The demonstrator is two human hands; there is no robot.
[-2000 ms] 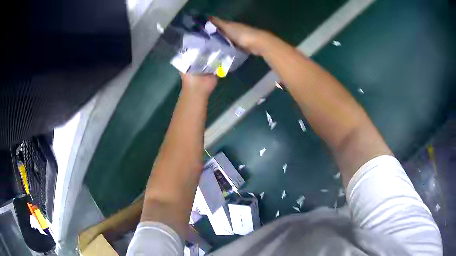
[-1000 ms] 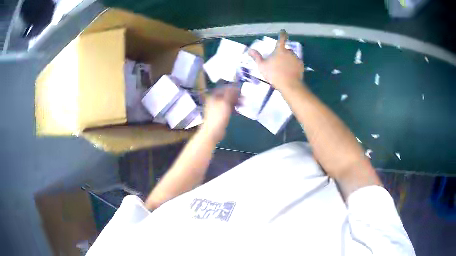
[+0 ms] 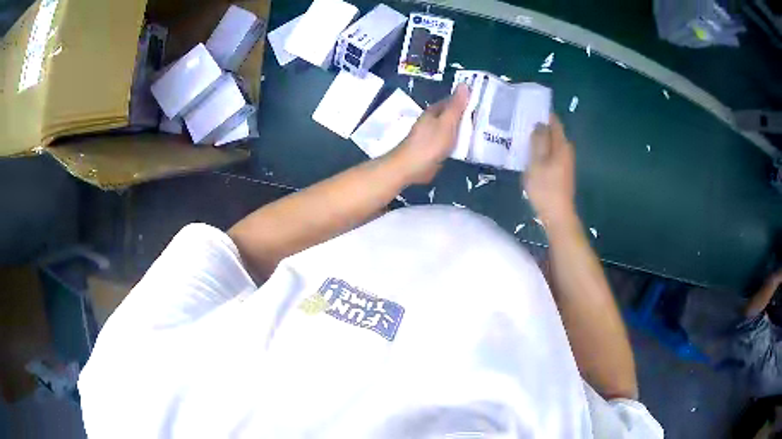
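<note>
My left hand [image 3: 436,141] and my right hand [image 3: 549,167] hold a group of white retail boxes [image 3: 502,124] between them, one hand at each end, over the green surface. Grey and black print shows on the faces towards me. Left of the group, several loose white retail boxes [image 3: 347,101] lie on the green surface. One box [image 3: 426,46] shows a dark front with a white border, just beyond my left hand. Another box [image 3: 370,39] beside it shows dark print on its side.
An open brown shipping carton [image 3: 90,77] with white boxes [image 3: 189,81] at its mouth is at the left. A pale rail [image 3: 592,53] curves along the far side. White scraps [image 3: 547,63] are scattered on the green surface [image 3: 677,193]. Grey packs [image 3: 699,21] lie at the top right. Part of another person [image 3: 761,343] shows at the lower right.
The view has swung back from the far rail to the carton and loose boxes. My hands have moved right from the loose boxes and now hold a group of boxes between them.
</note>
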